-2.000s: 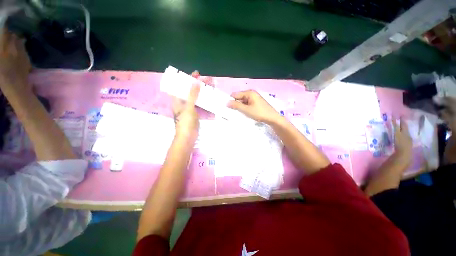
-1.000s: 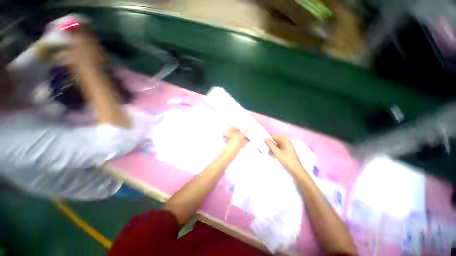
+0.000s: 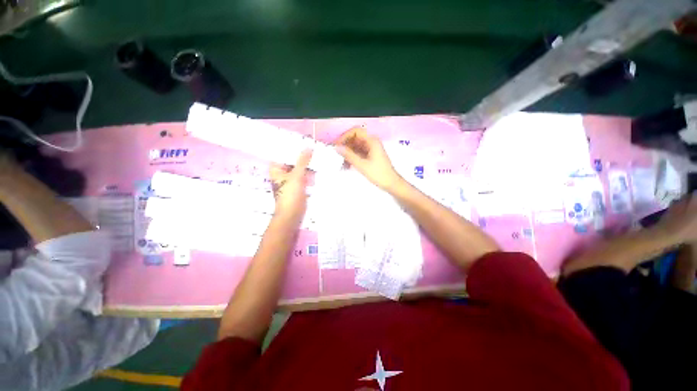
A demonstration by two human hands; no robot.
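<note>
A long white label strip [image 3: 244, 136] slants over the pink bench, its far end up and to the left near the conveyor. My left hand [image 3: 292, 183] holds the strip near its right end, thumb on top. My right hand [image 3: 367, 156] is at the strip's right end, thumb and finger closed there. The strip is overexposed, so I cannot tell whether a sticker is at the right fingertips. White label sheets [image 3: 390, 263] lie below my right hand, some with faint printed rows. Spare white strips [image 3: 206, 218] lie left of my left forearm.
Two black cylinders [image 3: 200, 76] stand on the green conveyor [image 3: 329, 61] at upper left; more dark units are behind the slanting grey bar [image 3: 573, 65]. A neighbour's arm is at each side. A white cable [image 3: 85, 107] and a small white piece [image 3: 181, 256] are at left.
The view has swung back from a blurred, tilted look leftward. Two black cylinders now show at upper left. Both hands are still on the strip.
</note>
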